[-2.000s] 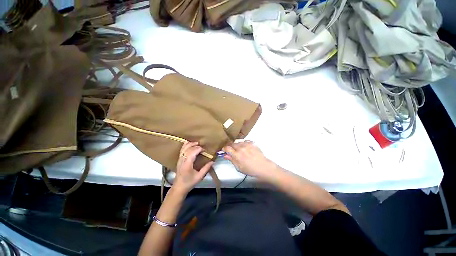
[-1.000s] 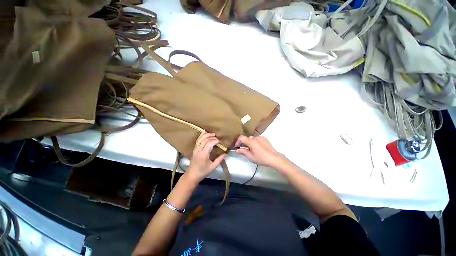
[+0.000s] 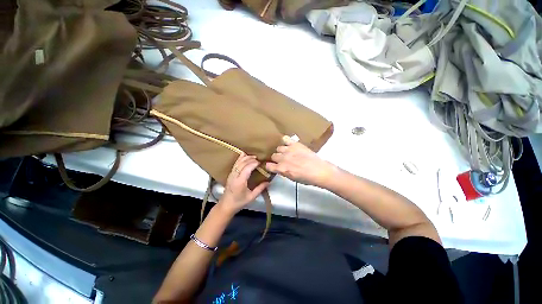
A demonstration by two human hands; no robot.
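A brown bag [image 3: 220, 107] lies flat on the white table in front of me, with a yellow-gold line [image 3: 196, 133] along its near side and a small pale label [image 3: 291, 139]. My left hand [image 3: 240, 181] holds the bag's near edge at the end of the yellow line, fingers on top and thumb near the edge. My right hand [image 3: 297, 163] is over the bag's near right corner, beside the label, with its fingers curled. A thin dark cord hangs below my right hand. Whatever is inside its fingers is hidden. A brown strap hangs over the table edge.
Brown bags with bunched straps [image 3: 65, 77] heap at the left. More brown fabric [image 3: 291, 9] lies at the far side. Grey-beige bags [image 3: 475, 71] heap at far right. A red and blue-grey bottle [image 3: 473, 184], small pale pieces and a small oval piece [image 3: 358, 130] lie at right.
My right hand has moved up and slightly left over the bag, its fingers now near the label. The metallic tool seen at its fingertips earlier is hidden now. My left hand stays on the edge.
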